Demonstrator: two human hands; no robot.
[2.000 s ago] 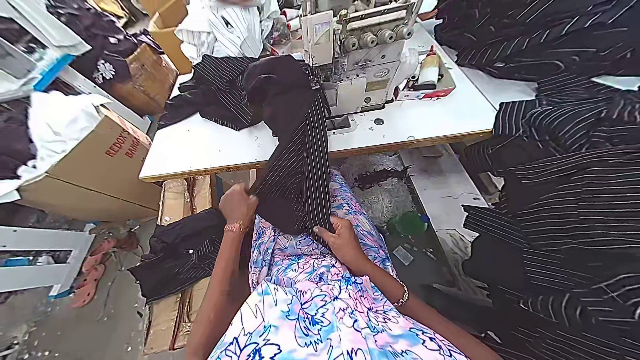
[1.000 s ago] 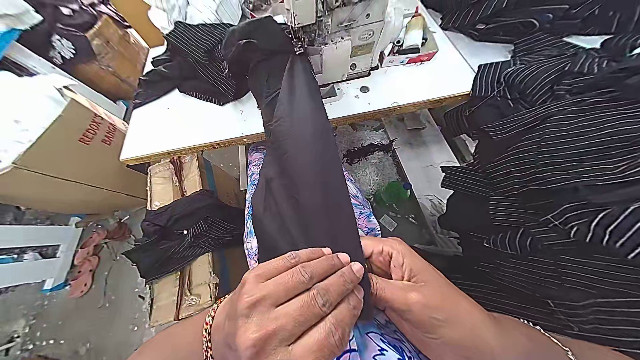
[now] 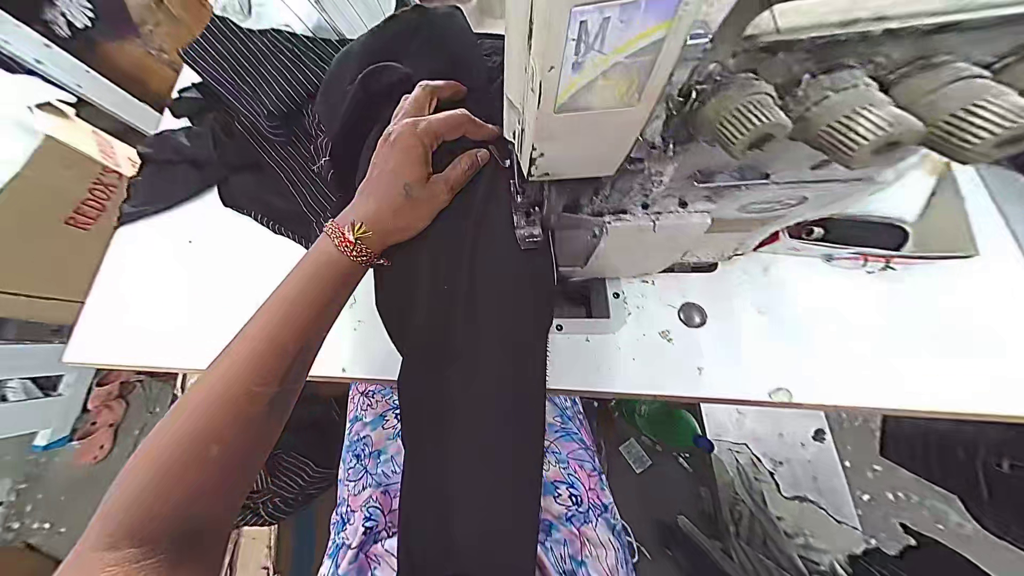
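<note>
A long piece of black fabric (image 3: 472, 352) runs from the head of an overlock sewing machine (image 3: 584, 88) down over the table edge onto my lap. Its right edge lies along the presser foot (image 3: 527, 224). My left hand (image 3: 420, 164) rests on the fabric just left of the machine's needle area, fingers bent and thumb apart; whether it pinches the cloth is not plain. Beyond that hand the cloth is bunched up. Dark pinstriped fabric (image 3: 264, 104) lies to its left on the white table (image 3: 192, 296). My right hand is out of view.
A cardboard box (image 3: 56, 216) with printing stands at the left. Ridged tension knobs (image 3: 740, 120) front the machine at the right. Below the table are a green plastic bottle (image 3: 660, 424) and, at the lower left, pink sandals (image 3: 102, 424).
My left hand has moved from the fabric's near end up beside the presser foot. My right hand, on the fabric a second ago, has left the view. The view has come closer to the machine.
</note>
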